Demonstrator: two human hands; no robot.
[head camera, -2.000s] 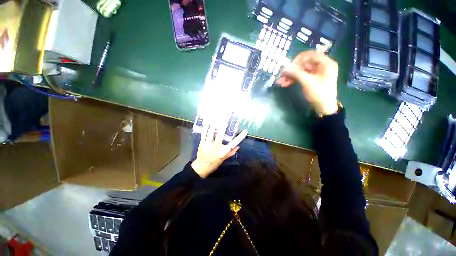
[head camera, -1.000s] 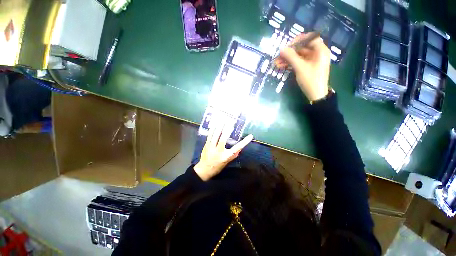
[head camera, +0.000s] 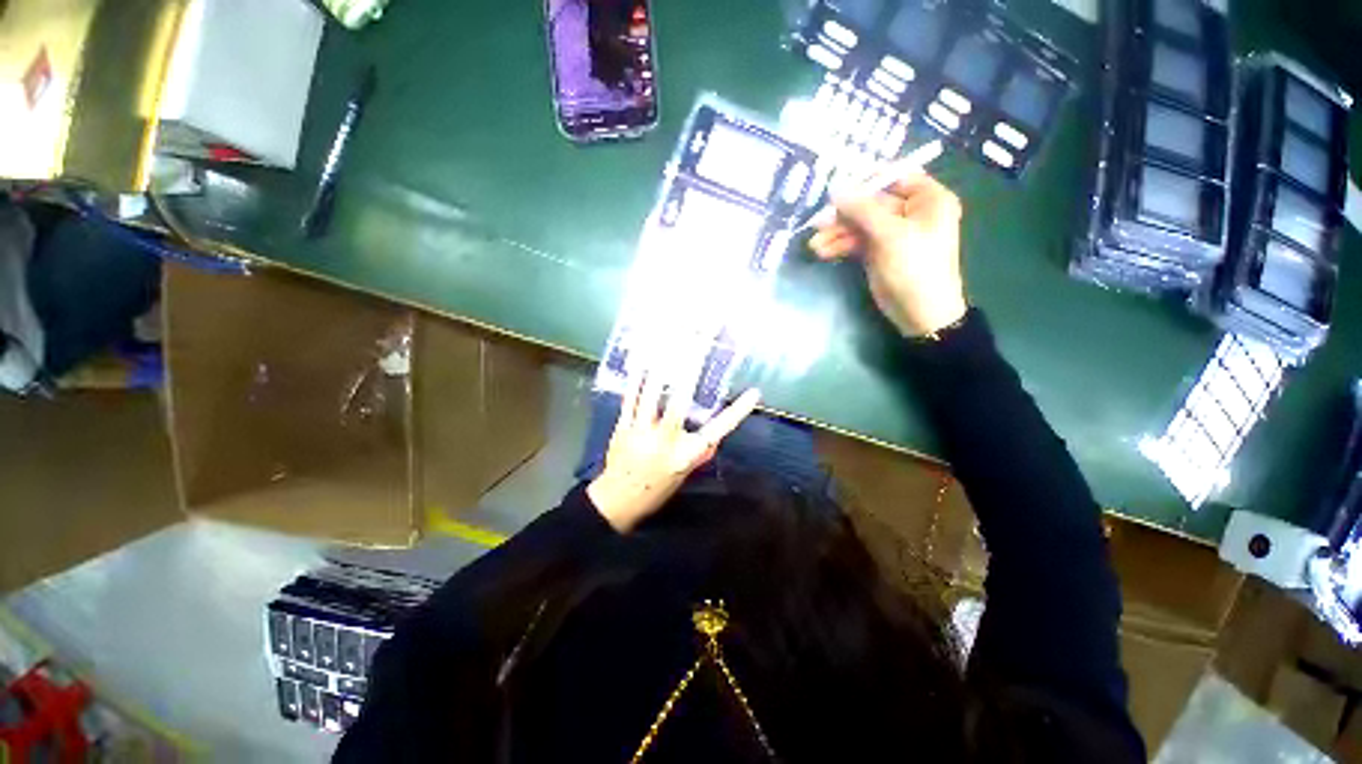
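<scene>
A blister tray (head camera: 690, 254) with black-framed windows lies slanted on the bench and glares white in its middle. My left hand (head camera: 654, 448) lies on its lower end, fingers spread. My right hand (head camera: 896, 239) holds thin tweezers (head camera: 914, 158) like a pen, at the tray's right edge; the tip is lost in glare. White bar-shaped labels (head camera: 859, 127) lie in rows between the tray and a second dark tray (head camera: 956, 75), which has pairs of white ovals along its near edge.
A smartphone (head camera: 602, 67) lies beyond the tray, and a dark pen (head camera: 339, 157) at left. Stacked trays (head camera: 1158, 149) and a striped label sheet (head camera: 1222, 415) are at right. A white box (head camera: 239, 75) is upper left. Open cartons (head camera: 291, 403) stand below the bench edge (head camera: 493, 332).
My right hand has moved from the label rows towards the blister tray's right edge, and the tweezers now look white. My left hand stays on the tray's lower end. The view has shifted slightly.
</scene>
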